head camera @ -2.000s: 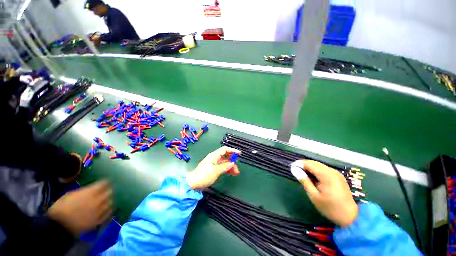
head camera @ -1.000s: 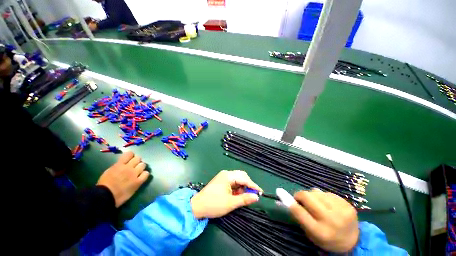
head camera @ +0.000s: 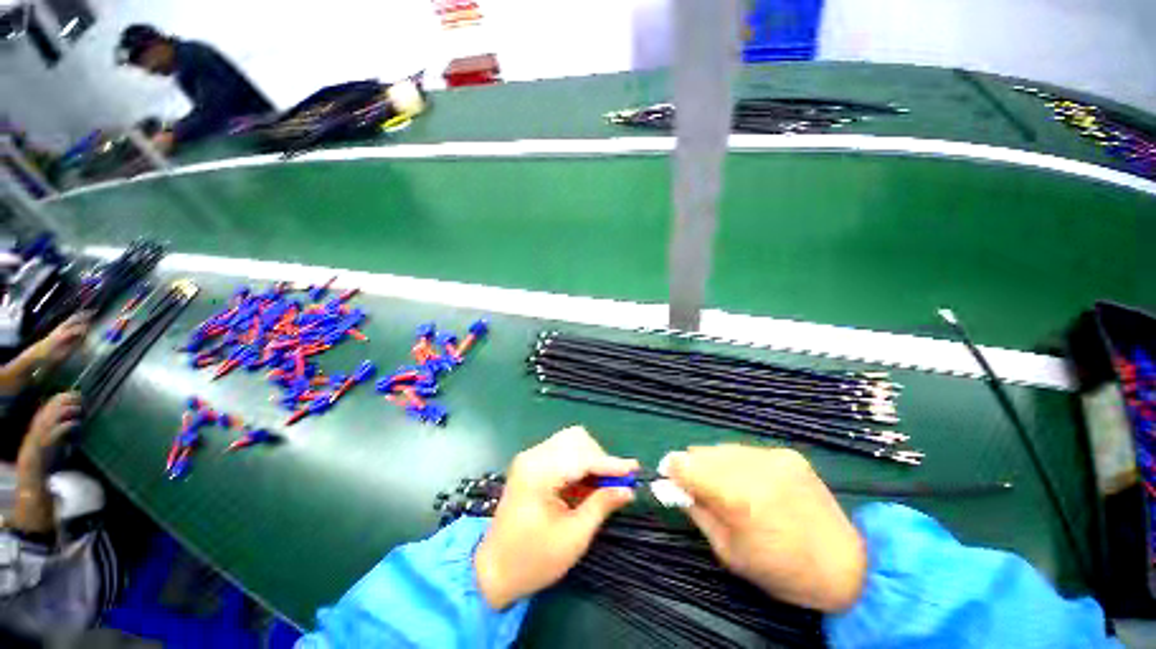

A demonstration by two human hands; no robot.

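My left hand [head camera: 548, 514] pinches a blue-and-red end piece [head camera: 616, 482] between thumb and fingers. My right hand [head camera: 773, 522], with white covers on thumb and fingertip, holds a black cable [head camera: 913, 488] whose near end meets the end piece; the rest runs out to the right. The fingers hide most of the joint. The working bundle [head camera: 634, 571] lies under both hands, partly covered by them. A second bundle [head camera: 710, 393] lies in a row beyond, metal tips at its right.
Heaps of blue-and-red end pieces [head camera: 285, 336] lie at left. A single black cable [head camera: 1014, 425] and a black tray [head camera: 1116, 463] are at right. A grey upright [head camera: 699, 190] stands at the green divider [head camera: 507, 209]. Another worker's hands [head camera: 48, 431] are at far left.
My hands have come together, the end piece now meeting a cable taken from the second bundle. The neighbour's hand near the heaps has withdrawn left. The camera view has shifted.
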